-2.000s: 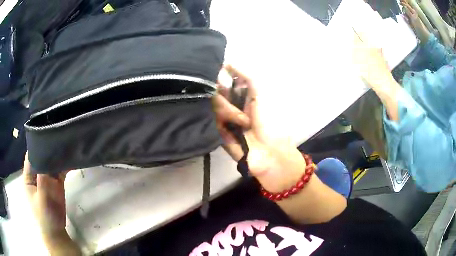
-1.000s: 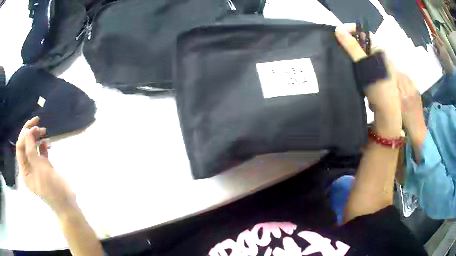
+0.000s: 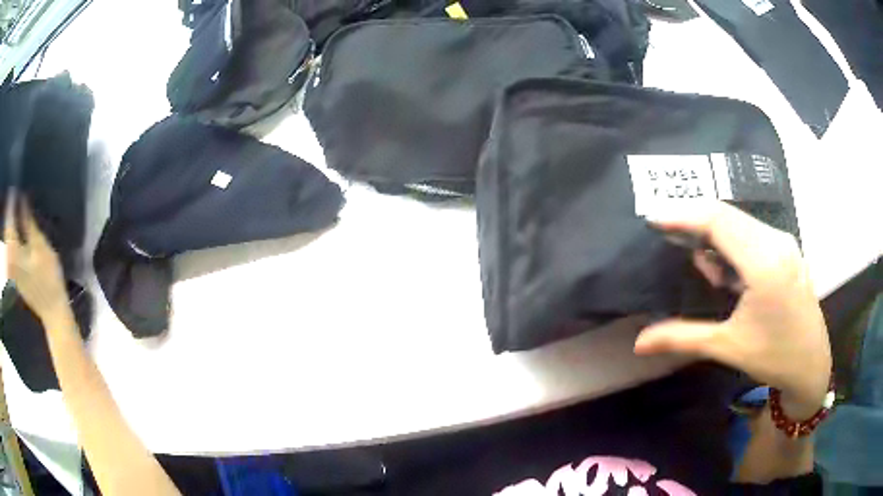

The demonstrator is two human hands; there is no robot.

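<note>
A black boxy bag [image 3: 571,223] lies on the right of the white table, its white brand label [image 3: 668,182] and a smaller black-and-white label facing up. My right hand [image 3: 755,300] is over its lower right part, thumb and index finger spread. The other fingers curl around a dark tool that looks like the thread snips [image 3: 718,271], mostly hidden. My left hand [image 3: 37,266], blurred, is at the left edge against a dark folded bag piece [image 3: 53,165]; whether its fingers grip it cannot be told.
A rounded dark piece with a small white sticker [image 3: 232,194] lies left of centre on the white table [image 3: 329,339]. Another black zip bag [image 3: 426,102] and more black pieces lie behind. Flat black panels [image 3: 784,58] lie at the back right. Something blue [image 3: 254,477] is below the table edge.
The bag has gone from zip-side up near the left to label-side up, and now lies on the right. My right hand has come from its top corner to its lower right. My left hand touches dark fabric.
</note>
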